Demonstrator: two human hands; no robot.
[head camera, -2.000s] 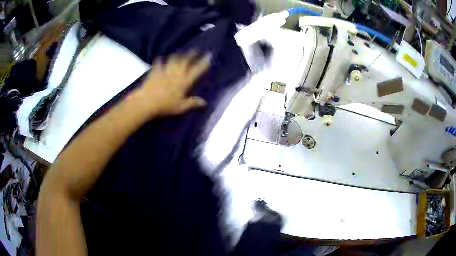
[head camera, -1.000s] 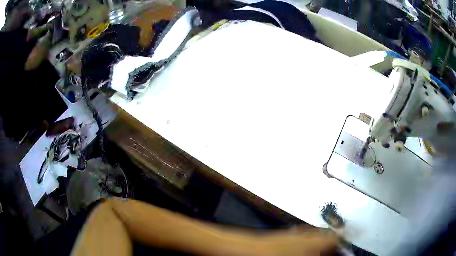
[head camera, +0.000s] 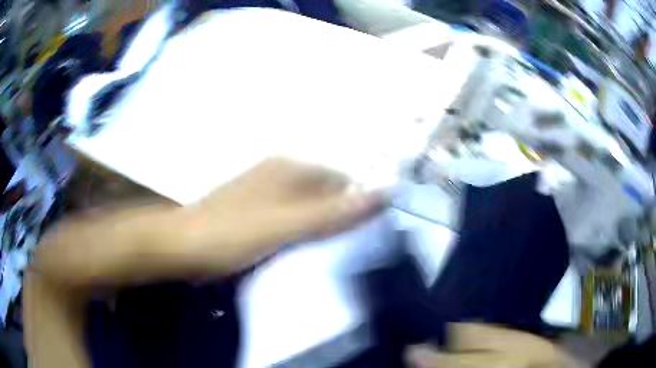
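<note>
Dark navy cloth (head camera: 503, 244) lies over the right of the table in front of the machine and runs down to the lower middle. My left hand (head camera: 309, 194) reaches in from the left, blurred, with its fingertips at a pale, blurred edge left of the cloth. Whether it grips anything cannot be told. My right hand (head camera: 496, 348) is low at the bottom edge, partly cut off and blurred, against the lower part of the cloth. Its grip cannot be made out. The needle area of the sewing machine (head camera: 464, 136) is blurred, just behind the cloth.
The white table top (head camera: 252, 93) spreads behind my left arm. A pale strip with dark edges (head camera: 86, 104) lies at its far left corner. The yellow-edged tray of metal parts (head camera: 608, 302) is at the right. A cream control box (head camera: 626, 111) stands at the upper right.
The view has swung back toward the machine. Navy cloth now covers part of the table by the needle. My left hand has risen from the table's front edge, and my right hand has appeared at the bottom.
</note>
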